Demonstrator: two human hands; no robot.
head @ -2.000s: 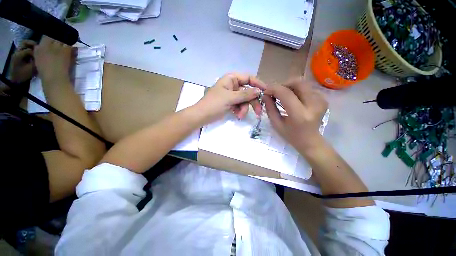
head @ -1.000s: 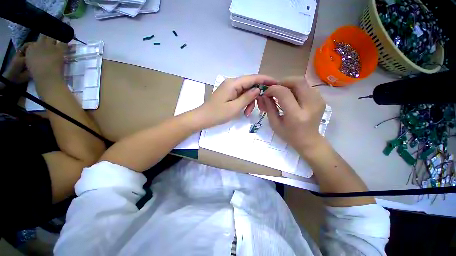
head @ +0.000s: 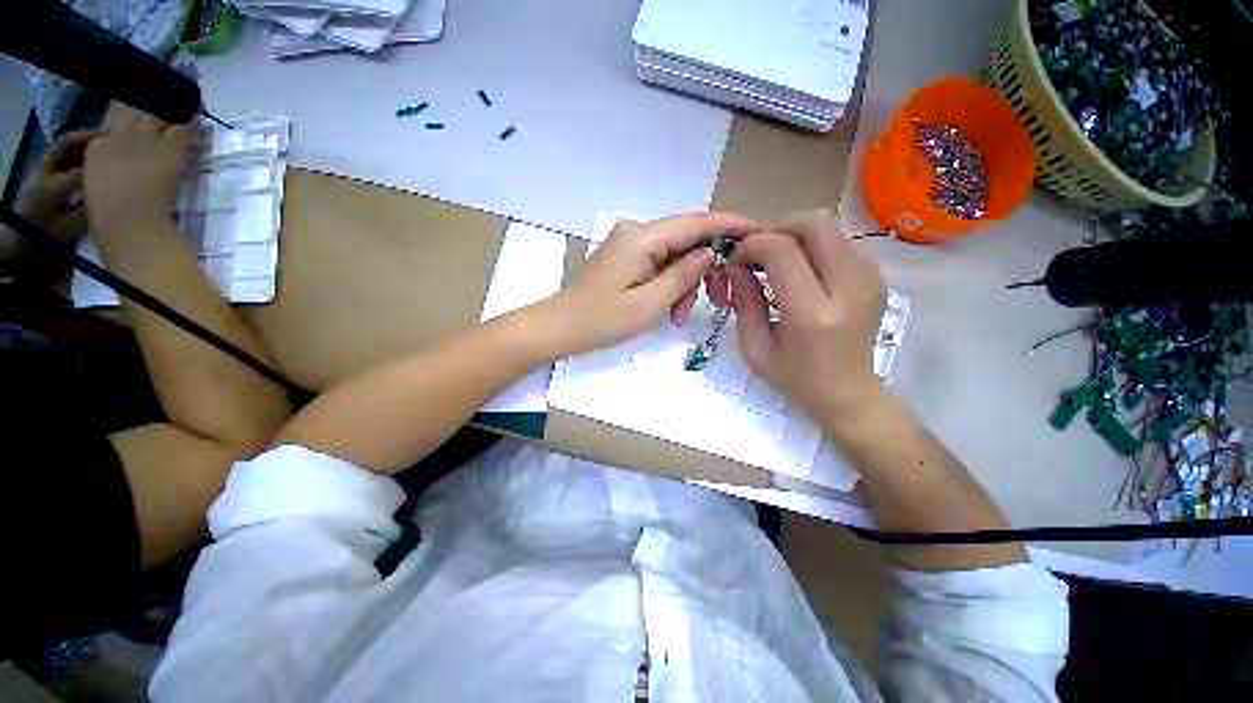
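My left hand (head: 635, 282) and my right hand (head: 814, 309) meet over a white plastic panel (head: 646, 392). Both hands pinch a small green circuit board (head: 723, 251) between their fingertips; the fingers hide most of it. Wires run down from it to a small dark green part (head: 701, 354) over the panel's middle. The panel lies flat with its ribbed side up, on brown cardboard. My forearms and hands cover parts of it.
Orange bowl of screws (head: 952, 172), basket of boards (head: 1086, 158) and black electric screwdriver (head: 1147, 261) are at right, above loose wired boards (head: 1113, 398). Panel stack (head: 749, 55) stands beyond. Neighbour's arms (head: 151, 206), panel (head: 247, 206) and screwdriver (head: 103, 62) are at left.
Since two seconds ago, my fingers have shifted around the small board, and its green edge now shows. My right hand has moved slightly left. The hanging part has moved slightly up.
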